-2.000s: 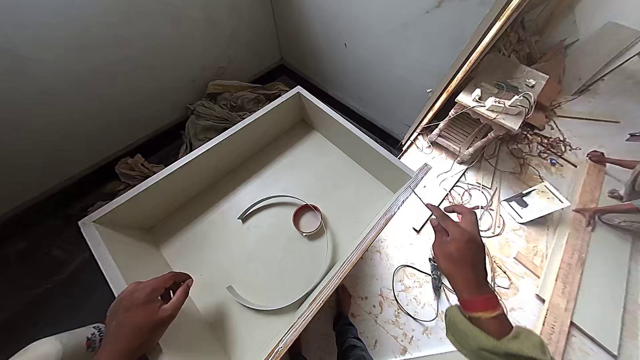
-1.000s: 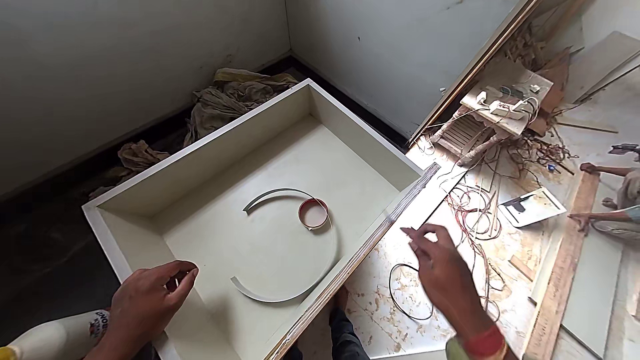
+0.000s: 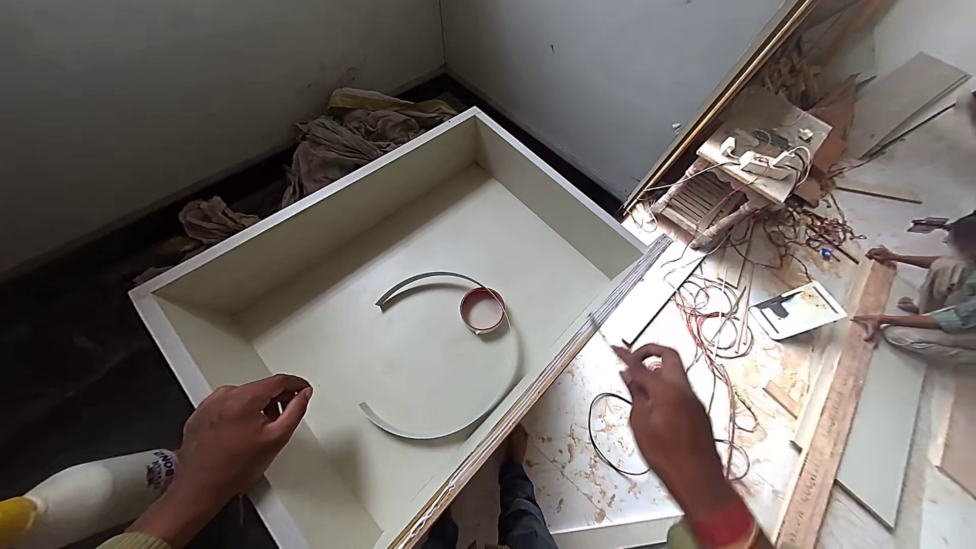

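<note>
An open white laminated box or drawer carcass (image 3: 305,200) stands tilted across the view. Inside it lie a curled strip of edge banding (image 3: 515,366) and a small roll of reddish-brown tape (image 3: 483,309). Over the box's left wall is my left hand (image 3: 236,435), thumb and forefinger pinched close; whether something thin is between them is unclear. My right hand (image 3: 671,419) is beyond the near right edge, which shows a raw layered face with whitish streaks, and it pinches a thin blurred stick-like tool (image 3: 606,333) whose tip reaches that edge. A white glue bottle (image 3: 99,488) lies beside my left wrist.
Crumpled cloths (image 3: 358,137) lie behind the box near the wall. To the right are a wooden stool (image 3: 751,145) with a power strip, tangled cables (image 3: 717,320), a long wooden plank (image 3: 835,412) and white panels. Another person (image 3: 945,297) crouches there, hands on the plank.
My right hand has moved closer to the box's edge than two seconds ago, still with the thin tool. My left hand stays near the left wall. The curled strip and tape roll lie as before.
</note>
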